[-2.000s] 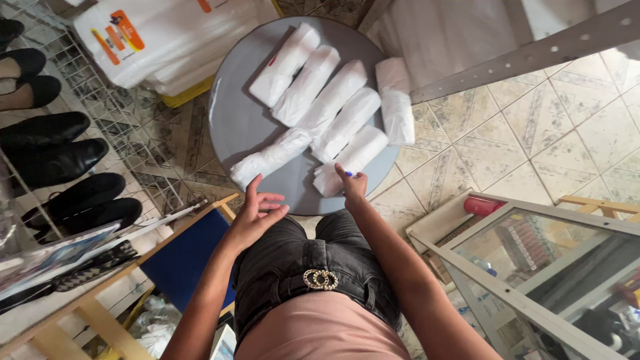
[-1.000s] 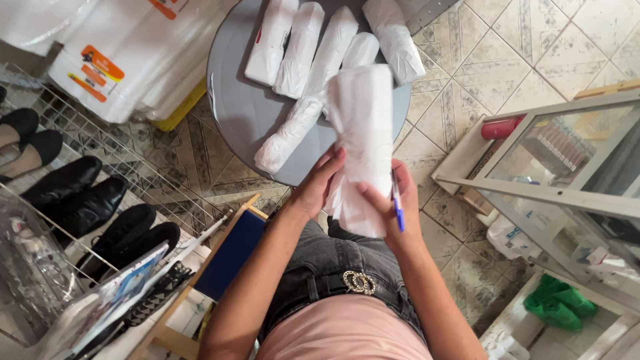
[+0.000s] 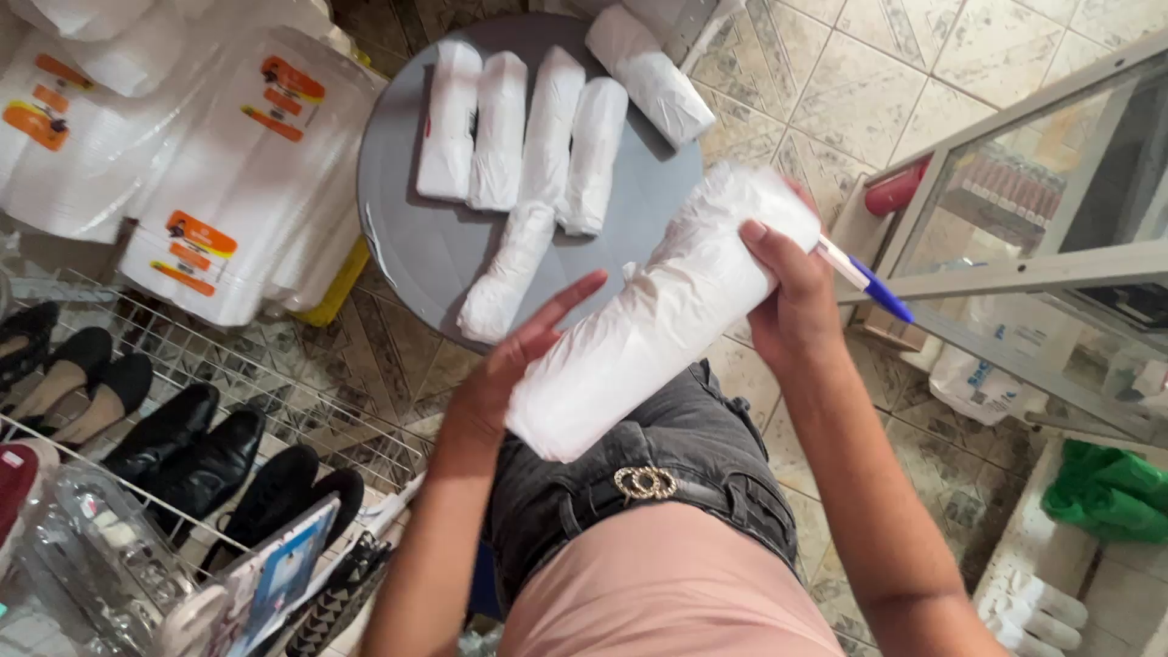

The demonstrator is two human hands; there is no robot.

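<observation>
A white plastic-wrapped roll (image 3: 657, 315) lies slantwise in front of my waist, off the table. My right hand (image 3: 789, 283) grips its upper end, and a pen with a blue cap (image 3: 867, 278) sticks out to the right from that hand. Near the lower end is my left hand (image 3: 520, 365), fingers spread, partly hidden behind the roll; whether it bears any weight is unclear. Several similar white rolls (image 3: 547, 137) rest side by side on a round grey table (image 3: 401, 237), with one more lying slanted at its upper right edge (image 3: 648, 78).
Packs of white foam trays (image 3: 265, 164) stand at the upper left. Below them is a wire rack (image 3: 356, 438) with black shoes (image 3: 169, 438). On the right are a glass-sided cabinet (image 3: 967, 274) and a green plastic bag (image 3: 1104, 493) in a white box.
Two seconds ago this roll was on the table under my right hand; it has been lifted toward me. Since one second ago it has tilted from upright to slanting, and my left fingers have spread.
</observation>
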